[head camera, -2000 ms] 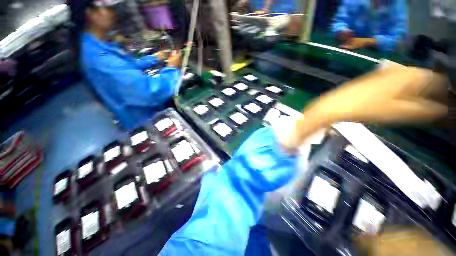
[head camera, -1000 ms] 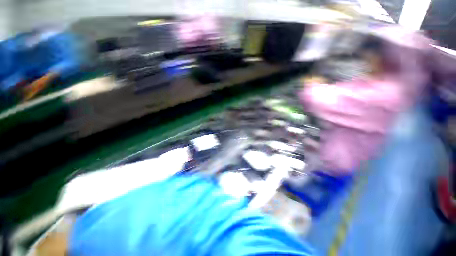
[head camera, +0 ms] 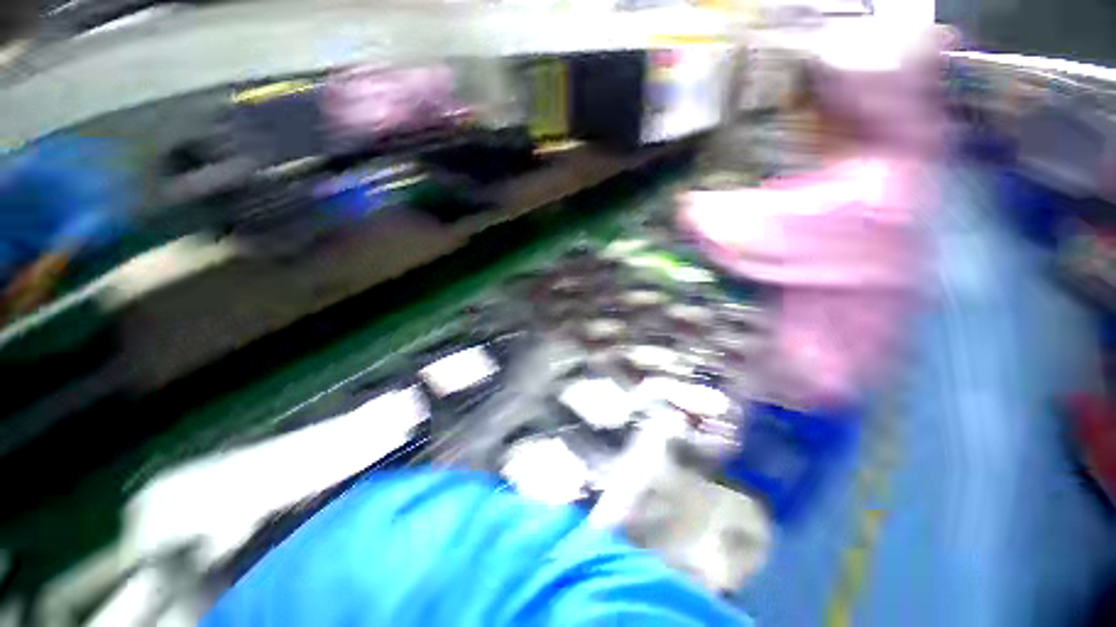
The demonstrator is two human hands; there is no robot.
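The picture is strongly blurred. A blue sleeve of mine crosses the bottom middle; neither of my hands can be made out. A long white label strip runs from lower left towards the middle, behind the sleeve. A white label lies on a dark unit just beyond the strip's right end. Another white label shows right beside the sleeve, with several more pale labels further right. The shiny clear tray under them is smeared, and its pockets cannot be told. What the sleeve hides cannot be seen.
A person in pink stands at the right side of the green-topped bench. A blurred pale object lies right of the sleeve, near a blue bin-like shape. Blue floor runs along the right. A further bench crosses behind; blue clothing shows far left.
The view has swung right from the trays and the blue-smocked worker to the pink-clad person. The hand seen earlier at the lower left is no longer discernible; the sleeve is slightly lower.
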